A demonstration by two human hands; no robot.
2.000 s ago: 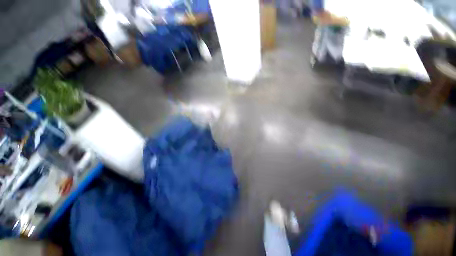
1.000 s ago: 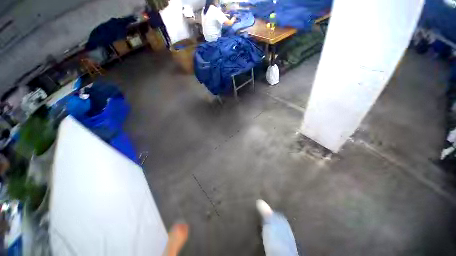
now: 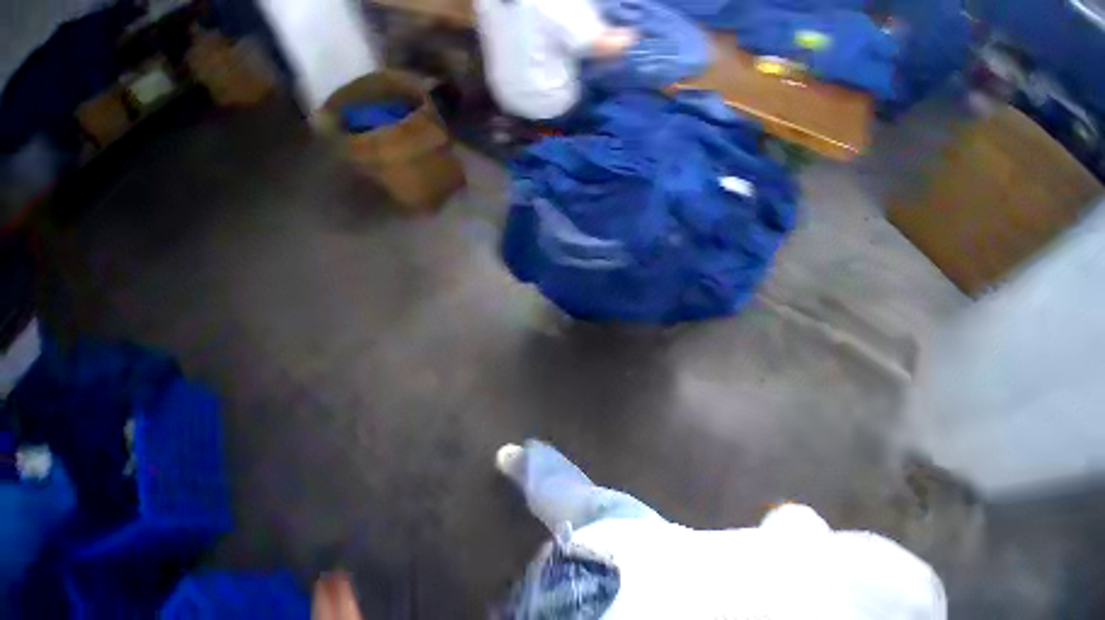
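Observation:
A large navy blue garment bundle (image 3: 654,212) is heaped on a support ahead of me, its outline blurred. My left hand (image 3: 337,597) shows only as small blurred fingers at the bottom edge, left of centre; most of it is cut off, and what it holds cannot be told. It is well away from the bundle. My right hand is not in view; only my white sleeve and top show at the lower right.
Blue slatted crates (image 3: 182,454) with dark cloth stand at the lower left. A tan basket (image 3: 406,145) holds blue cloth. A person in white sits behind the bundle at a wooden table (image 3: 788,103) with blue cloth. A brown box (image 3: 988,200) and white pillar (image 3: 1030,375) are right.
The bundle and seated person look larger and nearer. The white partition and plant have left the view. The pillar has shifted right and down. My white top has come into view.

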